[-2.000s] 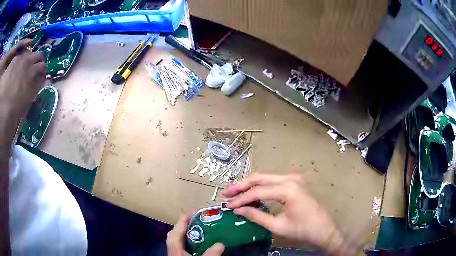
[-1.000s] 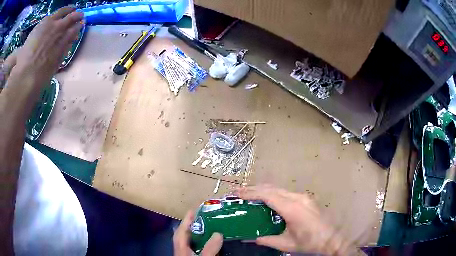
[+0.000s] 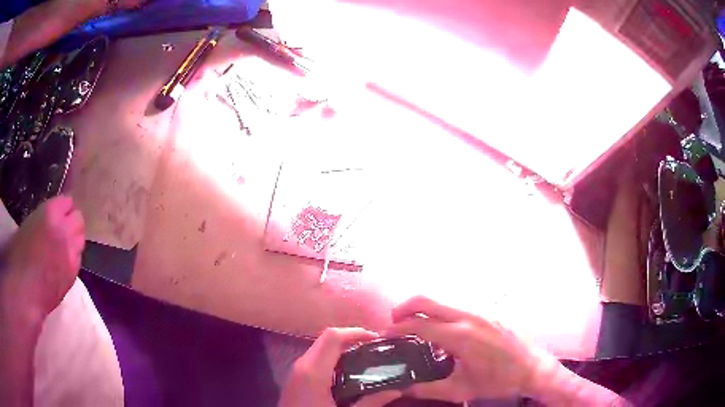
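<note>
A dark glossy model car body shell (image 3: 387,369) is held at the bench's front edge. My left hand (image 3: 322,362) grips its left side. My right hand (image 3: 477,350) holds its right side, with fingers over the top rear edge. The glare hides the body's colour and small parts. Beyond it, the square glue palette (image 3: 278,226) lies on the cardboard, largely washed out, with blotches and a pale stick (image 3: 325,266) at its near side. The cup cannot be made out.
A yellow and black utility knife (image 3: 188,70), a dark-handled tool (image 3: 270,48) and a blue tray (image 3: 159,17) lie at the back left. Car bodies stand left and right (image 3: 685,211). Another person's hand (image 3: 52,250) is at the left. Pink-white glare covers the centre.
The picture has gone pink and overexposed. The car body has turned and moved slightly right and down in my hands. The other person's hands have moved at the left.
</note>
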